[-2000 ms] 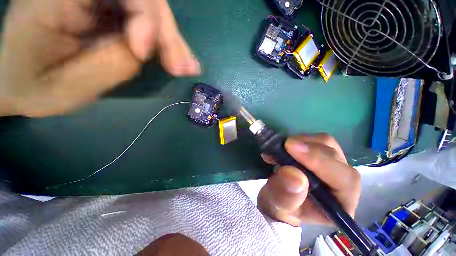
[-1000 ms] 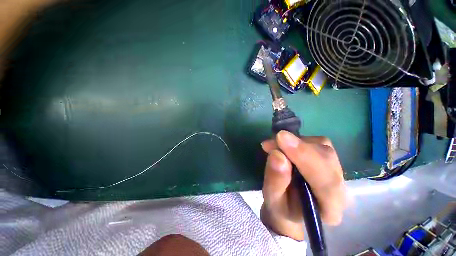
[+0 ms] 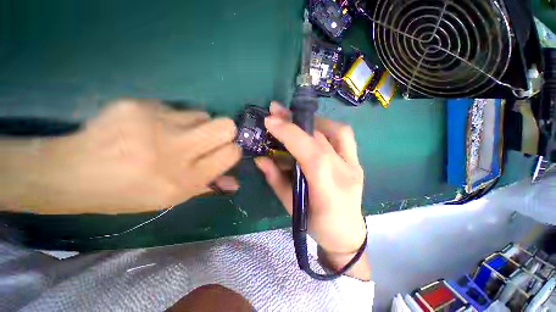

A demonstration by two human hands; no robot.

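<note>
A dark circuit board unit (image 3: 250, 133) lies on the green mat in the centre, between my two hands. A yellow-edged part, likely its battery (image 3: 279, 155), shows at its lower right, mostly hidden by my fingers. My right hand (image 3: 320, 164) holds the black soldering iron (image 3: 303, 113), tip pointing to the top of the picture. Its thumb and a finger are spread at the board's right side. My left hand (image 3: 164, 155) is blurred, its fingertips at the board's left edge; whether it grips anything is unclear. Thin solder wire (image 3: 140, 225) runs out below my left hand.
More board units (image 3: 326, 67) with yellow-edged batteries (image 3: 358, 76) lie at the upper right, beside the fume extractor fan (image 3: 430, 41). A blue tip cleaner tray (image 3: 457, 143) stands below the fan. Coloured bins (image 3: 439, 295) are at the lower right, past the bench edge.
My left hand has come in from the upper left. A board unit now lies at the centre, absent one second ago. My right hand has moved left, away from the board group, with the iron still held.
</note>
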